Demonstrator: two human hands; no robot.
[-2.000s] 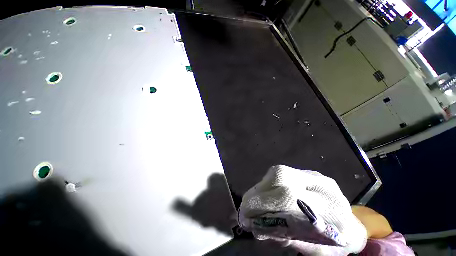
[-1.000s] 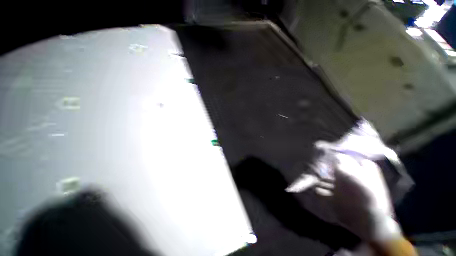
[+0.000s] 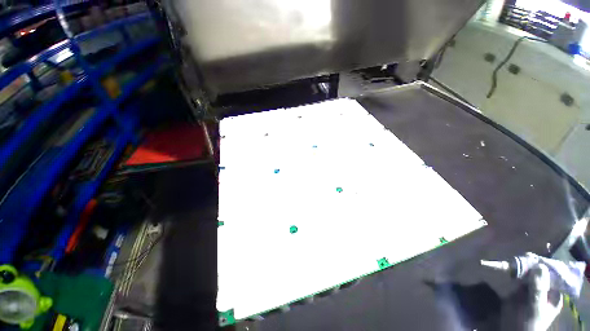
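Note:
A large white panel [image 3: 323,207] lies flat on the black mat [image 3: 466,149], with small green-ringed holes and green bits along its edges. My right hand [image 3: 548,304], in a white glove, is at the lower right edge of the picture and partly cut off. It holds a crumpled white squeeze tube [image 3: 550,268] whose pale narrow nozzle points left, above the mat and off the panel's near right corner. The hand does not touch the panel. My left hand is not in view.
A large metal hood [image 3: 272,39] stands behind the panel. Blue shelving [image 3: 97,84] and a red flat surface [image 3: 169,143] are at the left. A round yellow-green device [image 3: 19,297] is at the lower left. A pale cabinet [image 3: 511,77] is at the right.
The view has pulled back and turned left, so the whole panel now shows. My right hand with the tube appears farther right and lower, with the nozzle now clearly visible.

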